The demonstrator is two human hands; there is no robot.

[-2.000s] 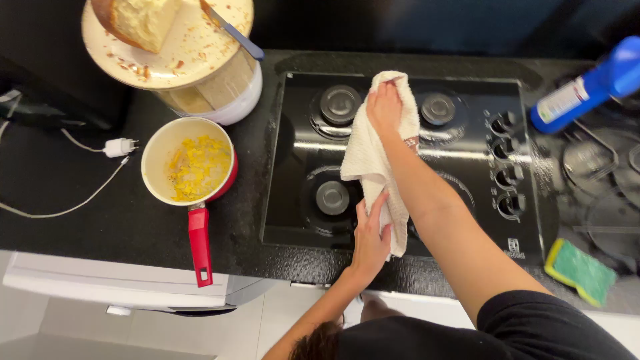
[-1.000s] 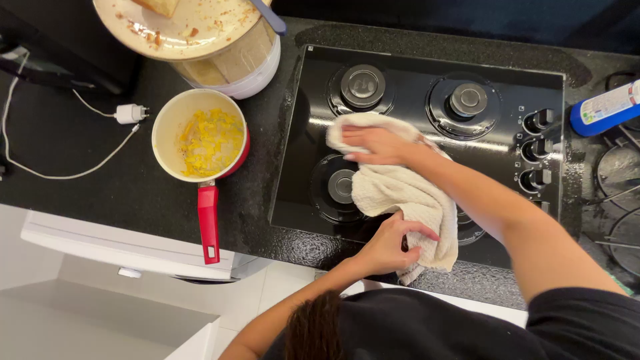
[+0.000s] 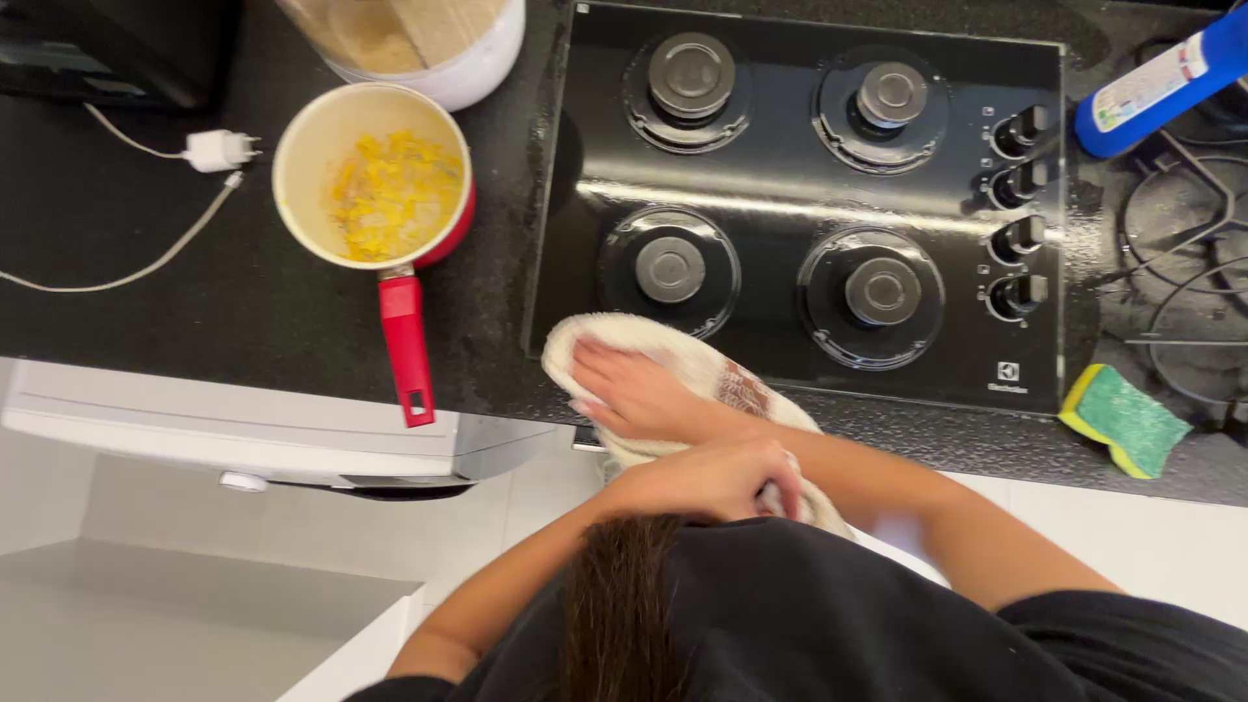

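Note:
A cream cloth towel point(image 3: 673, 353) with a brown printed patch lies over the front left corner of the black glass cooktop point(image 3: 751, 195) and hangs past the counter edge. My right hand point(image 3: 634, 390) presses flat on it, fingers pointing left. Close to my body, my left hand point(image 3: 721, 478) has its fingers curled around the towel's bunched lower end, beneath my right forearm. The cooktop carries several round burners without grates, and black knobs point(image 3: 1019, 239) line its right side. Wet streaks show on the glass.
Left of the cooktop stands a red saucepan point(image 3: 408, 346) with yellow food residue, its handle over the counter edge. A plastic container point(image 3: 468, 58), a white charger point(image 3: 216, 151), a green-yellow sponge point(image 3: 1126, 419), a blue bottle point(image 3: 1150, 93) and metal grates point(image 3: 1185, 234) lie around.
My right hand has moved with the towel from the burners to the front left edge of the cooktop. My left hand has drawn in toward my body with the towel's lower end.

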